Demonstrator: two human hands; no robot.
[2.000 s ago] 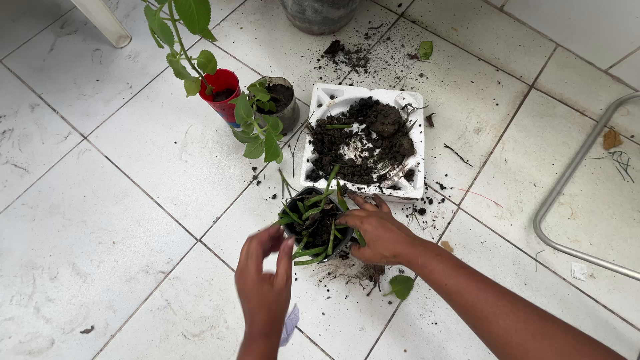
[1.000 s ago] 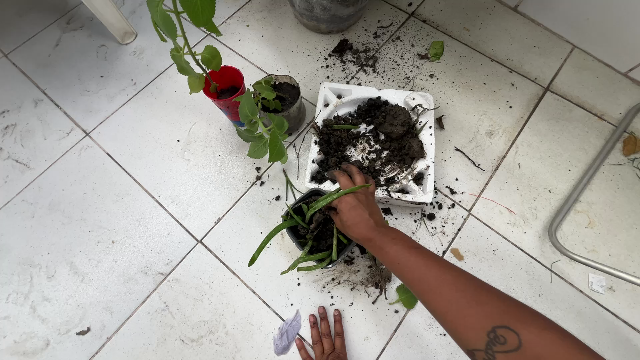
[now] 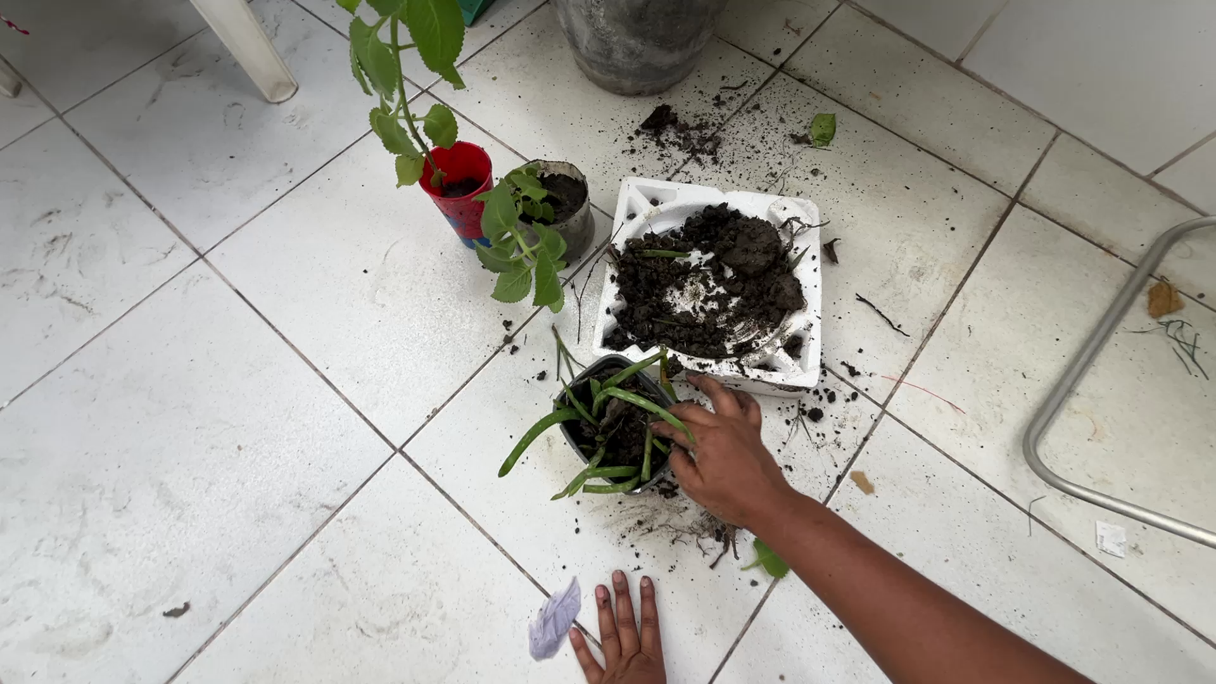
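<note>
A dark square plastic pot (image 3: pixel 570 439) with a succulent of long green leaves (image 3: pixel 537 439) stands on the tiled floor. At its right side is my right hand (image 3: pixel 722 456), fingers apart, touching the leaves near the rim. My left hand (image 3: pixel 622 641) rests flat on the floor at the bottom, fingers spread and holding nothing, beside a crumpled pale purple scrap (image 3: pixel 554 619). Just behind the pot lies a white foam tray (image 3: pixel 806 285) with dark soil (image 3: pixel 750 247) and bits of root.
A red cup (image 3: pixel 463 204) with a tall leafy plant and a cut clear container (image 3: pixel 575 223) with a smaller plant stand behind left. A large grey bucket (image 3: pixel 641 43) is at the back, a white chair leg (image 3: pixel 249 47) back left, a metal tube frame (image 3: pixel 1073 380) right.
My left hand has gone from beside the pot down to the floor. My right hand, over the tray's near edge a second ago, is back at the pot's right side.
</note>
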